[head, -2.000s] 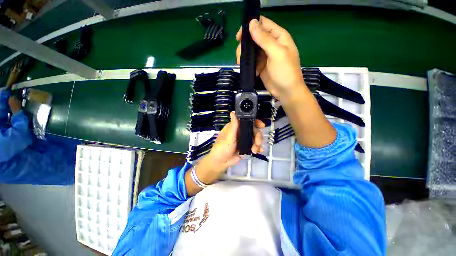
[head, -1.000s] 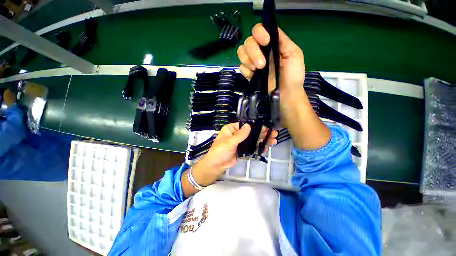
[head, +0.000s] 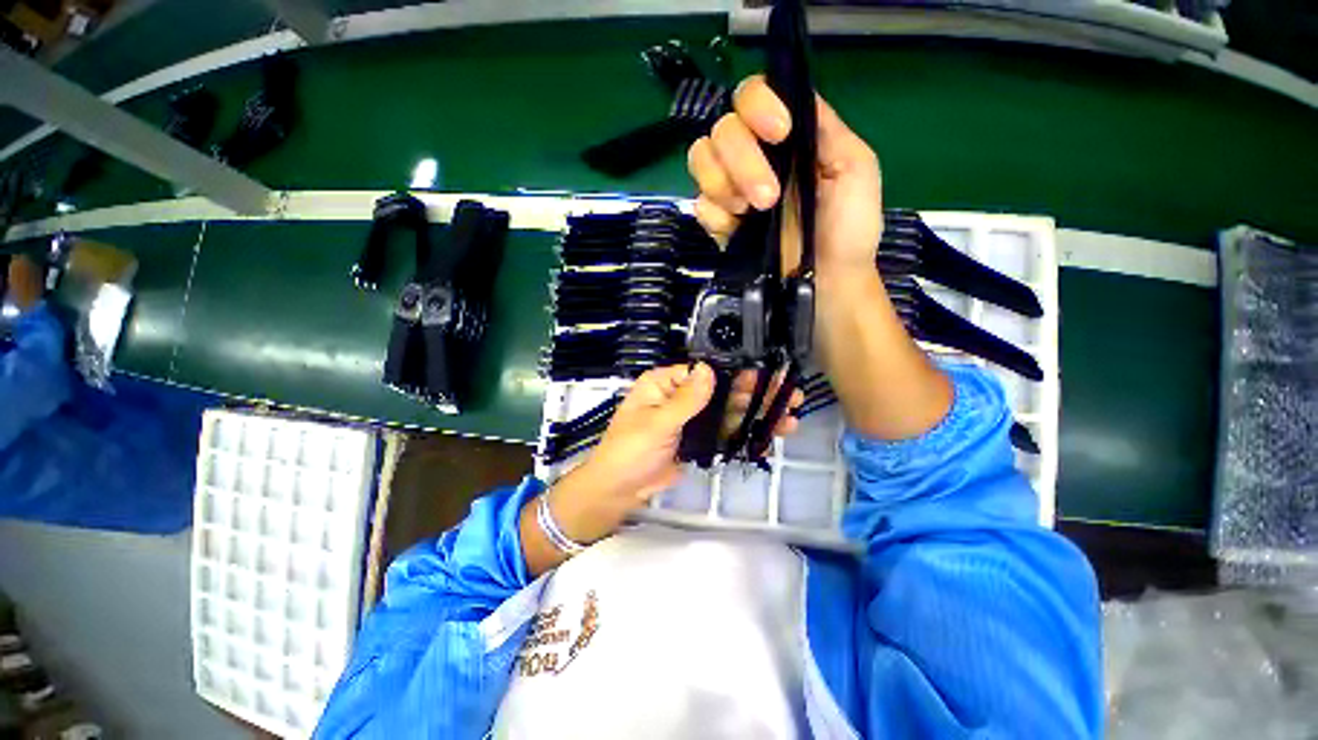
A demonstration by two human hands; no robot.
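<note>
A bunch of black smartwatches [head: 726, 327] is held upright over the tray, several cases side by side, one round back sensor facing me. My left hand [head: 653, 431] grips the lower straps just below the cases. My right hand [head: 810, 181] grips the upper straps, which rise past the top edge of the picture. The white compartment tray [head: 1044, 434] lies under both hands, with rows of black watches [head: 614, 289] in its upper part. Some lower cells show white. My hands and forearms hide part of the tray.
Set-aside watches [head: 427, 311] lie on the green ledge at left. A watch bunch [head: 679, 109] lies on the conveyor belt [head: 477, 116]. A spare tray [head: 282, 557] is at lower left. Bubble wrap [head: 1272, 405] covers something at right. Another person's blue sleeve [head: 87, 448] shows at far left.
The held watches turned from one back facing me to several cases fanned side by side. My right fingers changed hold on the straps. The belt's watch bunch shifted right.
</note>
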